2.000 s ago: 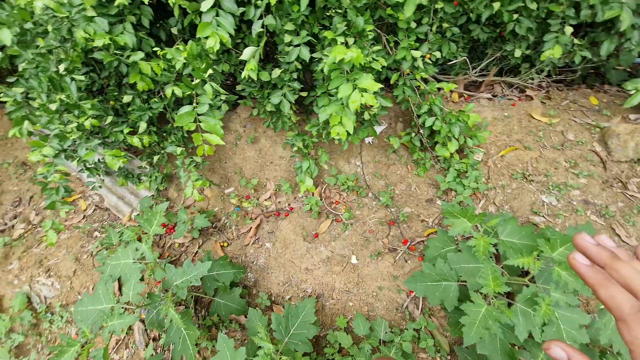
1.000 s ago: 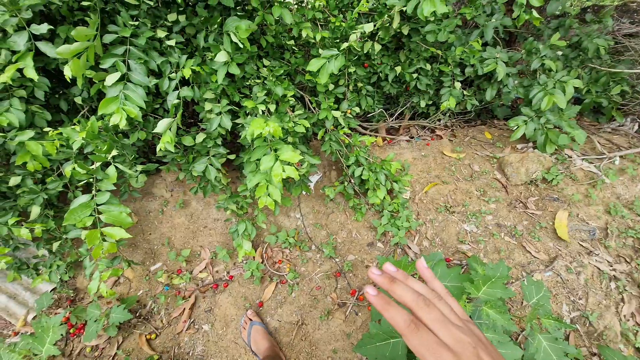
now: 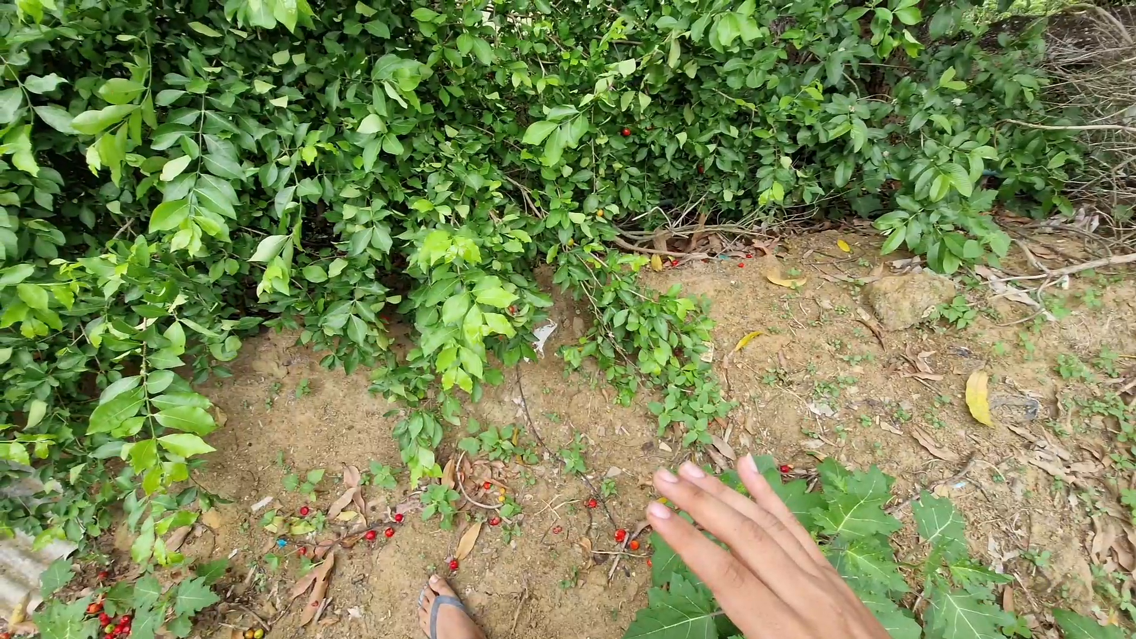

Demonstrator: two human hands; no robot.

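Note:
My right hand (image 3: 763, 550) reaches in from the bottom edge, right of centre, back of the hand up, fingers extended and slightly apart, holding nothing. It hangs in front of a broad-leaved weed (image 3: 856, 510) with lobed leaves. My left hand is out of view. Small red fruits (image 3: 621, 535) lie scattered on the soil left of the hand, with a cluster (image 3: 114, 624) at the lower left. A dense green hedge (image 3: 497, 133) fills the upper part, its leafy shoots (image 3: 461, 328) hanging over the soil.
A foot in a flip-flop (image 3: 448, 612) stands on bare soil at the bottom. A rock (image 3: 907, 299) and a yellow leaf (image 3: 978, 398) lie at the right, near dry branches (image 3: 1087, 266). A grey corrugated sheet (image 3: 31, 568) shows at the left edge.
The right hand, at the right edge two seconds ago, is now further left in view. The foot, absent in the oldest frame, now shows. The view has shifted up and right.

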